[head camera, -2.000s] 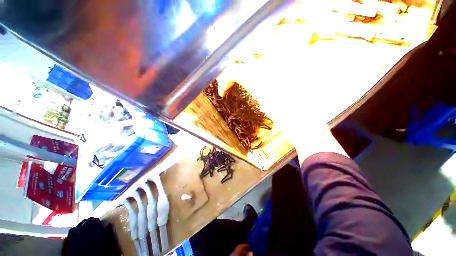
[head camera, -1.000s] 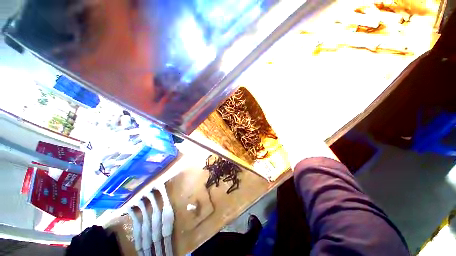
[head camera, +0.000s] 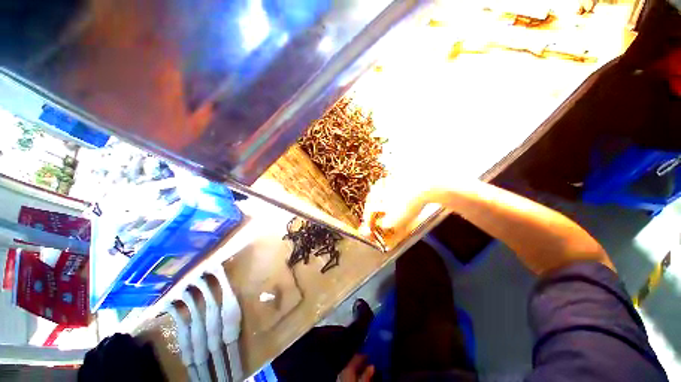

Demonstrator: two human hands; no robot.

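My right hand (head camera: 392,209) is at the near end of a box, beside a heap of brown curly pieces (head camera: 345,149). It is washed out by glare, and a brown curl shows at its fingertips; its grip is unclear. Part of a hand (head camera: 357,369), apparently my left hand, shows at the bottom edge, small and cut off. Black strap pieces (head camera: 313,242) lie in a loose pile on the cardboard. A stained cardboard pad (head camera: 280,298) bears a white spot. Several white-grey moulded legs (head camera: 213,321) lie in a row left of it.
A blue crate (head camera: 168,254) of white parts stands at the far left edge. Red-and-white cartons (head camera: 56,287) are beyond it. A shiny sheet (head camera: 187,82) covers the upper left. A black bundle (head camera: 123,359) lies lower left. A blue stool (head camera: 635,179) is at right.
My right hand has come out of the glare to the box's near end, and its bare forearm now shows. The brown heap is more exposed. The view has shifted slightly.
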